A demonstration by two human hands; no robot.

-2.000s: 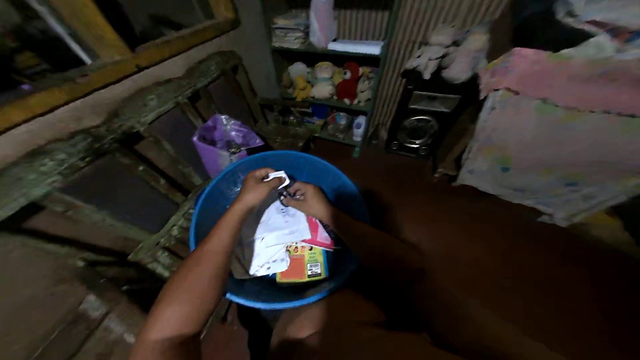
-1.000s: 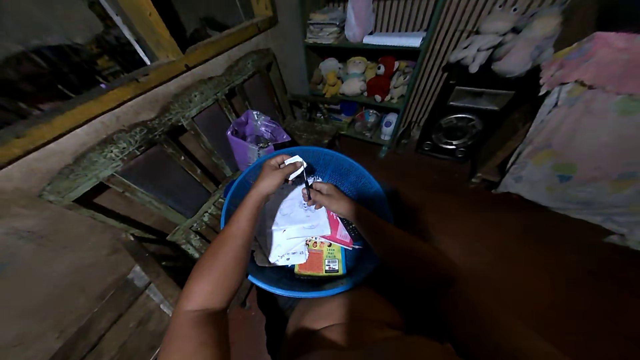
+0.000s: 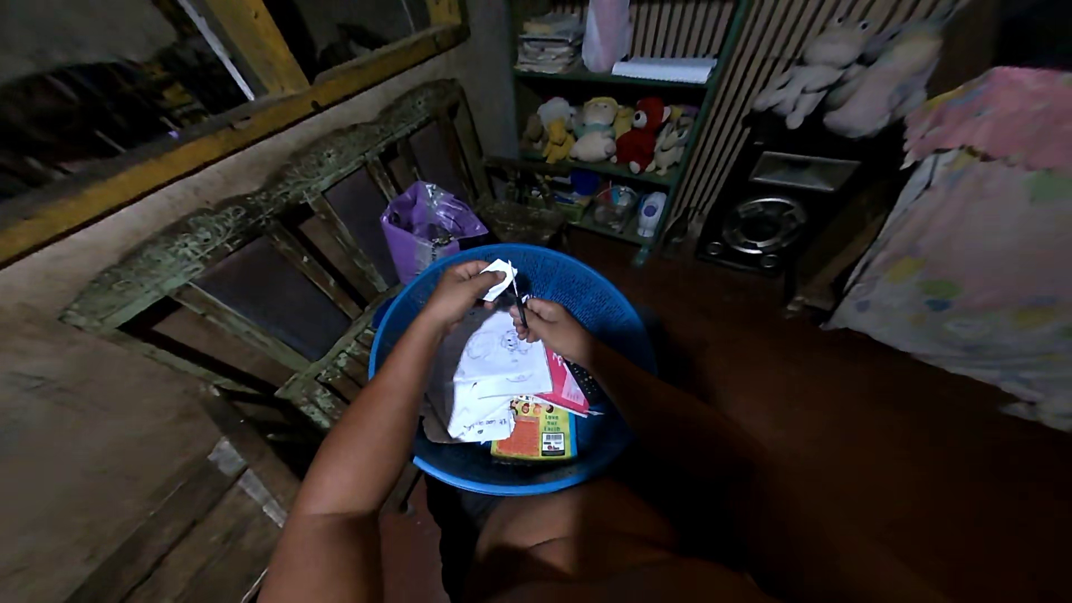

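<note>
My left hand pinches a small piece of white paper above a blue plastic basin with perforated walls. Close on its right, my right hand grips a slim dark tool, probably scissors, whose upper end meets the paper's edge. Below the hands, white sheets with pen drawings lie in the basin, over a dark flat piece. A red and white printed paper and a yellow and orange booklet lie beside and below them.
A carved wooden bench stands at the left, with a purple bag on it. Behind are shelves with stuffed toys and papers. A black loudspeaker carries more stuffed toys. A patterned cloth hangs at the right.
The view has shifted, with the basin now farther right in it. Both hands stay close together above the basin, with the paper and the dark tool still held.
</note>
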